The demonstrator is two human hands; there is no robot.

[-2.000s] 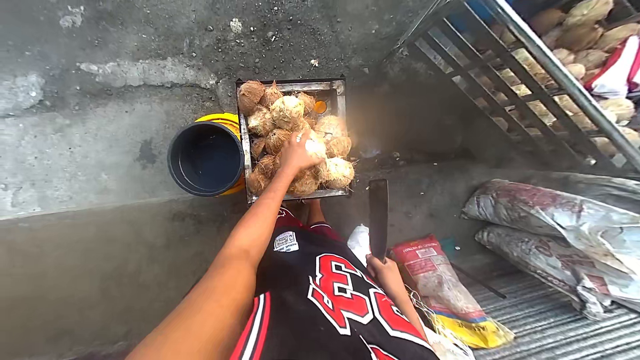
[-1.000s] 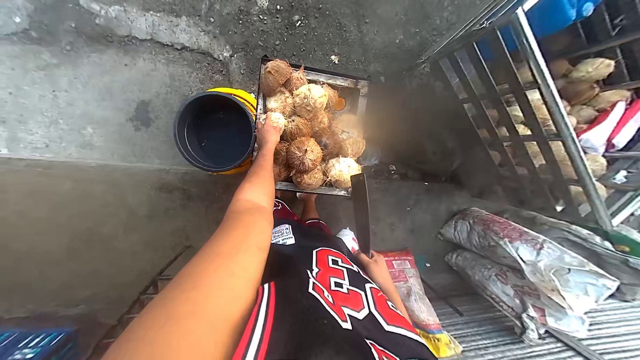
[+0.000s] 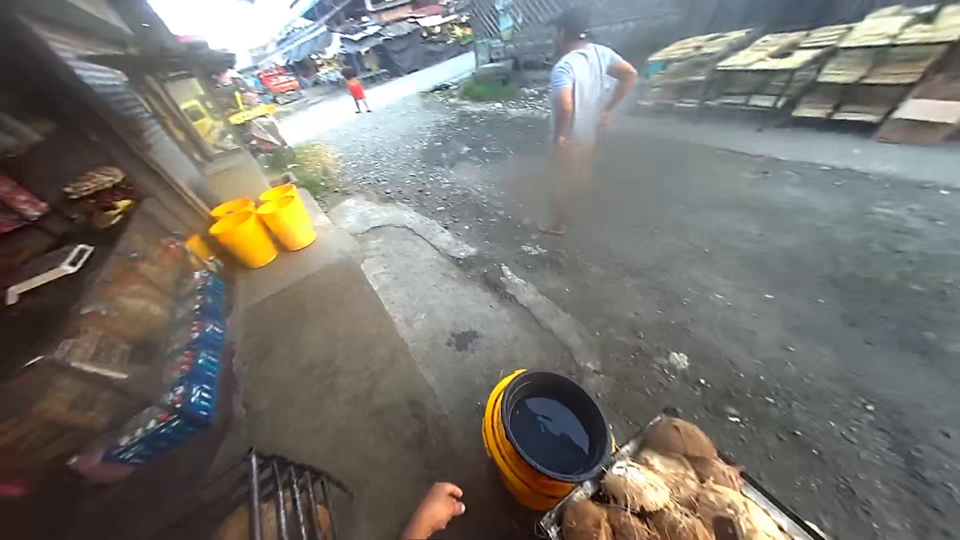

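My left hand (image 3: pixel 439 510) shows at the bottom edge, its fingers curled in, with no object visible in it. Just right of it stands a yellow bucket (image 3: pixel 499 435) with a black bucket (image 3: pixel 559 424) set in its top, holding dark liquid that reflects light. Against the bucket's right side is a metal-edged crate (image 3: pixel 784 510) heaped with husked brown coconuts (image 3: pixel 679 439), some paler and fibrous. The lower part of the crate is cut off by the frame. My right hand is out of view.
Yellow buckets (image 3: pixel 247 238) stand on the concrete ledge at left, beside a stall with hanging blue packets (image 3: pixel 199 375). A metal rack (image 3: pixel 289 495) is at lower left. A person (image 3: pixel 585 90) stands on the gravel ahead; another person (image 3: pixel 355 88) is farther off.
The view has swung up and left towards the street. My left hand has come away from the coconuts to the left of the bucket. My right hand and the large knife have left the view.
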